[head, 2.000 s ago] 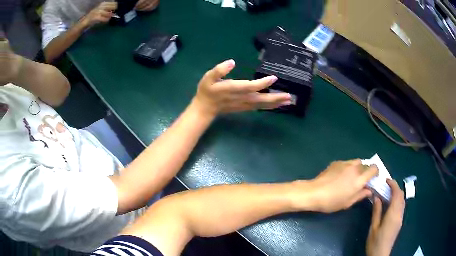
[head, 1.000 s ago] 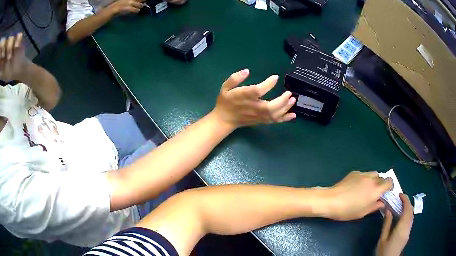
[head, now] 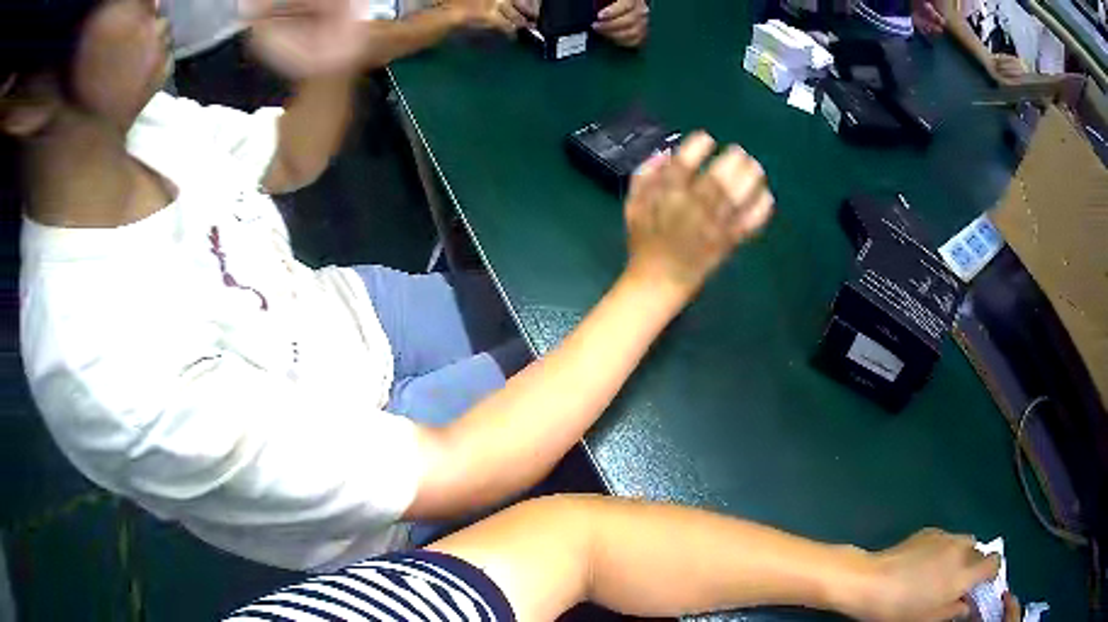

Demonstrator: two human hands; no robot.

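My left hand (head: pixel 930 576) is at the lower right, its fingers closed on the upper part of a leaflet bundle (head: pixel 990 589), a small wad of folded white paper. My right hand (head: pixel 1011 610) is almost wholly cut off by the bottom edge; only a bit of finger shows, against the bundle's right side. The bundle's lower end is out of the picture. A small loose white slip (head: pixel 1035 610) lies just right of it on the dark green table (head: pixel 753 450).
A white-shirted person (head: pixel 219 401) sits at the left, one blurred hand raised over the table. Black boxes (head: pixel 893 316) stand right of centre; another (head: pixel 620 146) lies near that hand. Brown cardboard (head: pixel 1063 231) and a cable (head: pixel 1027 468) are at the right. Others' hands and white boxes (head: pixel 787 55) are at the back.
The view has swung left and up, so my hands and the bundle sit lower, at the bottom edge. My left hand stays on the bundle. The neighbour's open hand has lifted and curled.
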